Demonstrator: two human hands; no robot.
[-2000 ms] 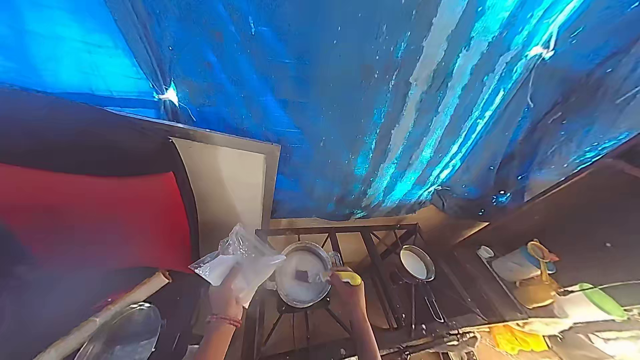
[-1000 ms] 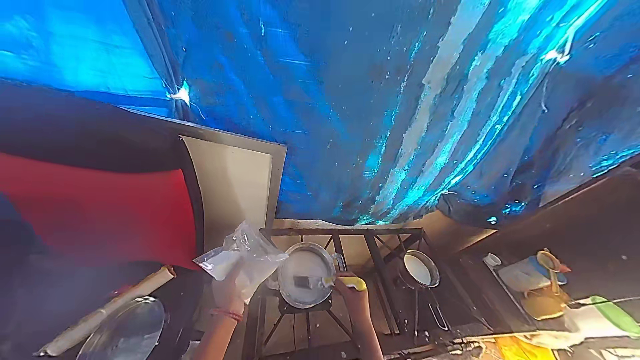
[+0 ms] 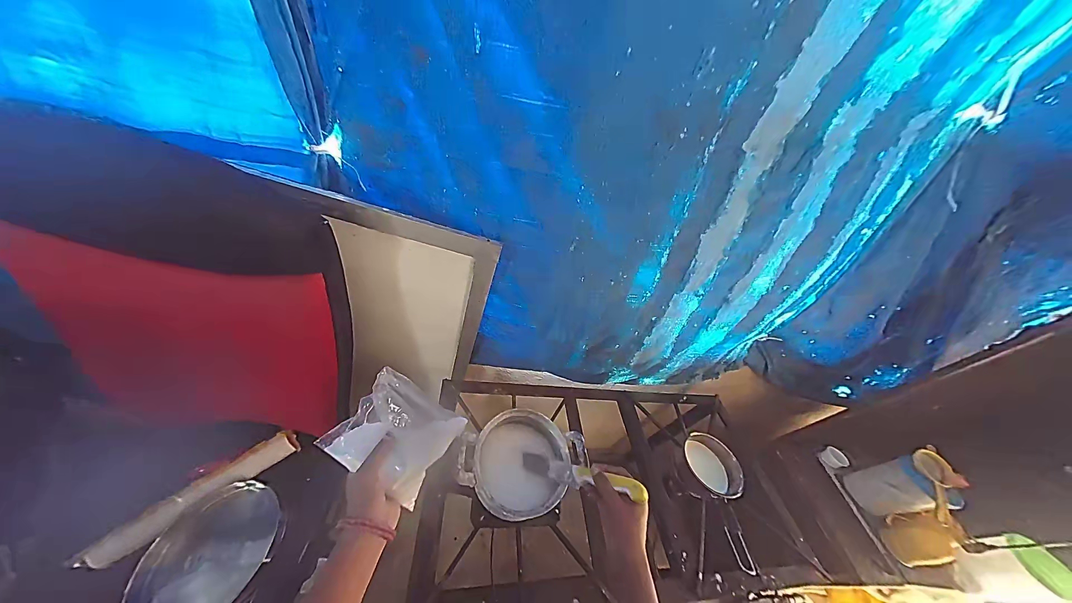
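My left hand (image 3: 374,486) grips a clear plastic bag (image 3: 410,431) with white contents, just left of a two-handled metal pot (image 3: 480,494). The pot stands on a black metal stove frame (image 3: 586,392) and holds a whitish content. A utensil with a yellow-green and white handle (image 3: 624,484) is in my right hand (image 3: 618,515), at the pot's right side. Its dark flat end (image 3: 536,463) lies over the pot's content. Whether it touches the content cannot be told.
A long-handled pan (image 3: 712,465) with white liquid sits on the stove's right part. A round metal lid or tray (image 3: 213,544) and a pale roll (image 3: 188,502) lie at the left. Containers, among them a blue and white one (image 3: 892,487), stand at the right. A blue tarpaulin (image 3: 586,167) hangs beyond.
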